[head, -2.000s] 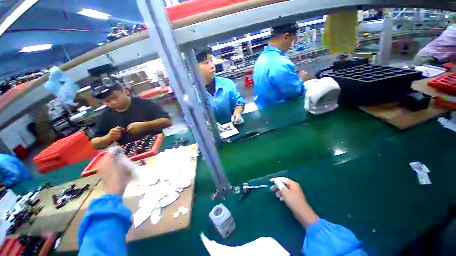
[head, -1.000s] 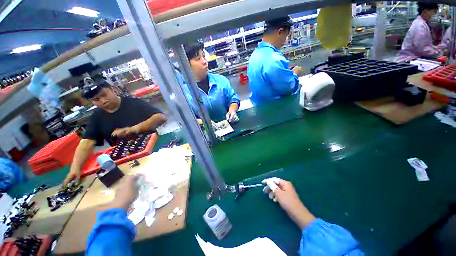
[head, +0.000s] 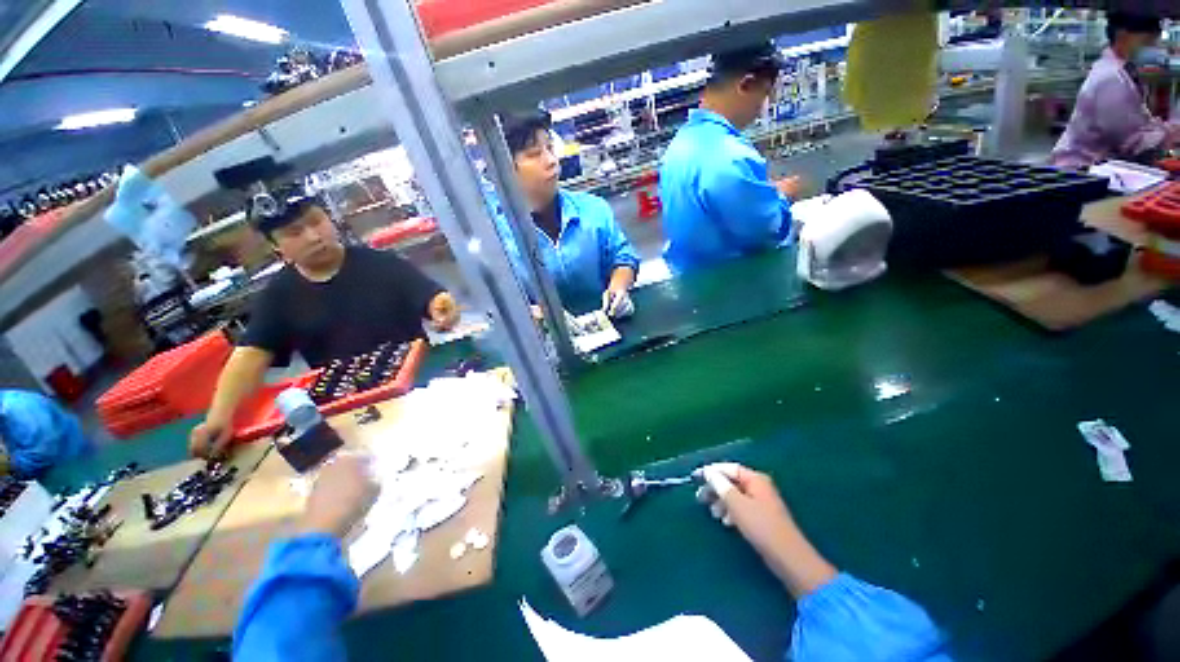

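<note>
My left hand (head: 339, 494) is blurred over the left edge of the loose white cloth pile (head: 434, 479) on the brown board; what its fingers hold cannot be told. My right hand (head: 753, 504), with white finger cots, is curled above the green bench; any small object in it cannot be told from the cots. A thin metal tool (head: 666, 481) lies between the post foot and its fingertips. A whitish bottle (head: 576, 569) stands below the post. A white cloth sheet (head: 647, 640) lies at the bottom edge. White discs (head: 469, 543) lie beside the pile.
A grey post (head: 498, 285) rises mid-bench. A black holder box (head: 308, 446) with a blue-and-white item stands left, near a red parts tray (head: 369, 375) and dark watch parts (head: 188, 495). A white housing (head: 844, 239) and black compartment tray (head: 983, 194) are far right. Several people work opposite.
My left hand has moved down from the holder box, which it covered two seconds ago, to the cloth pile. My right hand stays near the tool. The person in black has raised one hand.
</note>
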